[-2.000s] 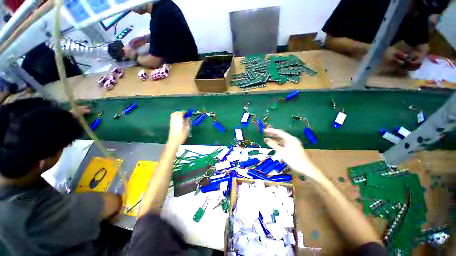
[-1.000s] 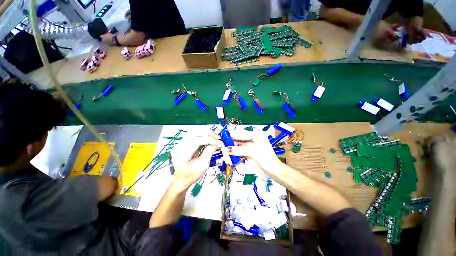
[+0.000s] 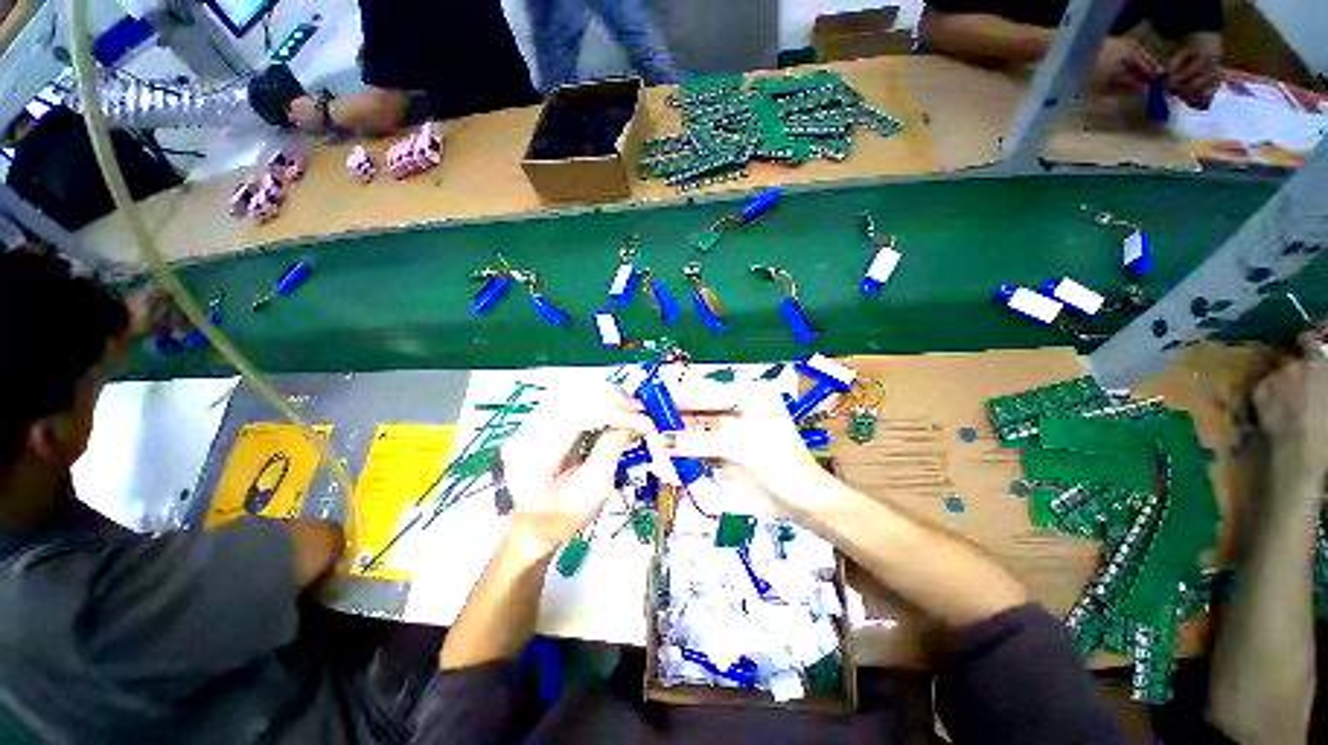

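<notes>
My left hand [image 3: 565, 469] and my right hand [image 3: 746, 448] meet just above the far edge of an open carton [image 3: 655, 640]. Between them they hold a blue battery cell [image 3: 660, 403], tilted, with a white slip [image 3: 658, 457] at my left fingers. Both hands are bare, and their fingertips partly hide the cell. White slips [image 3: 728, 611] and a few blue pieces fill the carton. More blue cells [image 3: 824, 381] lie behind my right hand. A small green board [image 3: 736, 530] shows over the carton.
A green conveyor belt [image 3: 437, 313] carries scattered cells with wires. Green PCB panels [image 3: 1151, 473] lie at right. A white sheet [image 3: 437, 568] with green strips [image 3: 488, 437] and yellow sheets [image 3: 401, 510] are at left. A person sits at left; a forearm shows at far right.
From two seconds ago, both hands have come back from the belt and together onto a cell. Since one second ago they have barely moved; the cells on the belt have shifted left.
</notes>
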